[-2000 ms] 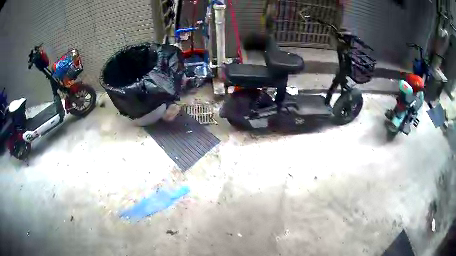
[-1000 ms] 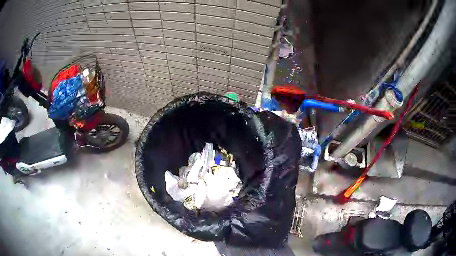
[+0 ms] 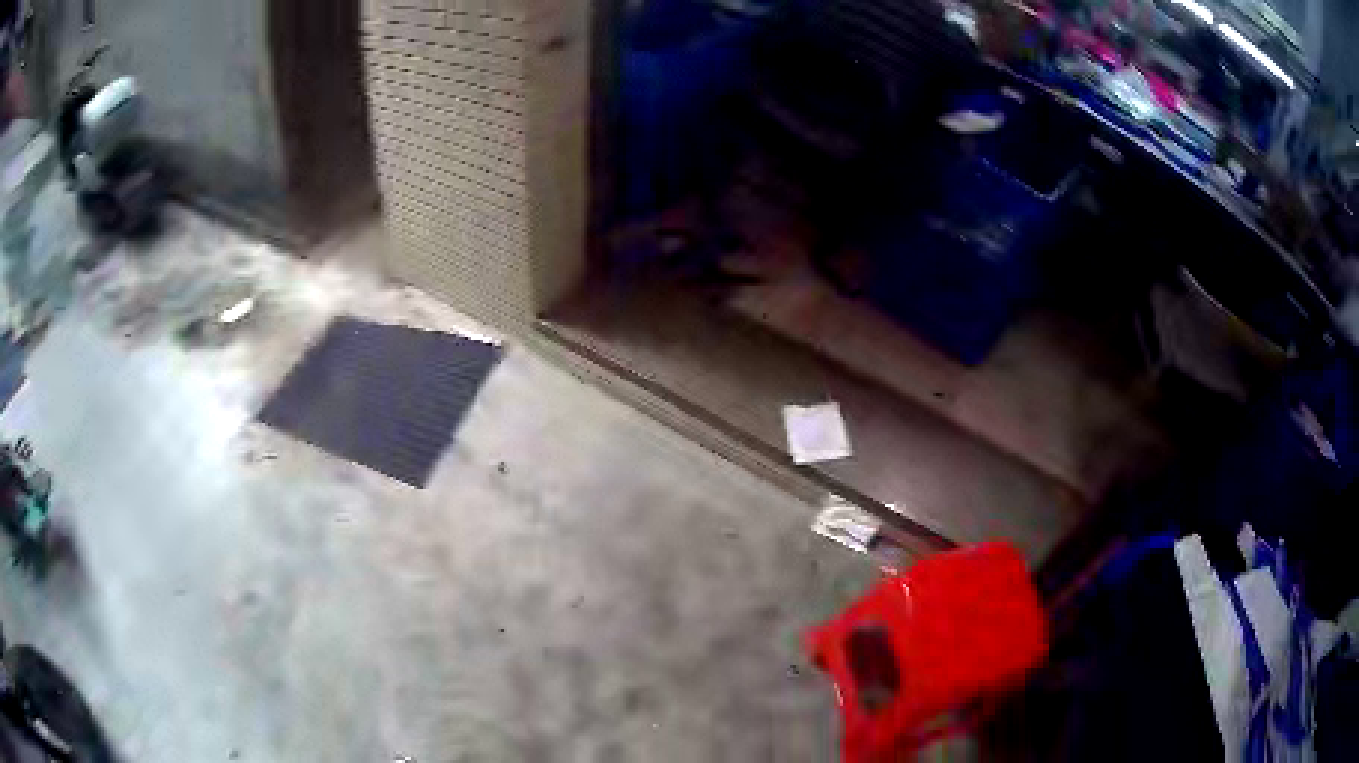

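Note:
Neither of my hands is in the picture. Nearest in front of me is a bright red object (image 3: pixel 954 634), blurred, at the lower right; I cannot tell what it is. Right of it are white and blue strips (image 3: pixel 1245 641), perhaps bags or fabric, cut off by the lower edge. A dark ribbed mat (image 3: pixel 385 400) lies flat on the concrete ground at the left. A white square sheet (image 3: pixel 817 432) lies on the doorway step, and a crumpled white piece (image 3: pixel 847 525) lies just below it.
A tiled pillar (image 3: pixel 474 164) stands beside the open doorway. A raised sill (image 3: pixel 671 415) runs diagonally along the entrance. Inside are a dark blue container or bundle (image 3: pixel 954 276) and a cluttered, lit table (image 3: pixel 1148 105). A parked scooter (image 3: pixel 112 157) stands at the far left.
The view has swung away from the black-lined bin and the wall with scooters to a doorway. The bin is out of the picture; the red object and the workshop interior have come into view.

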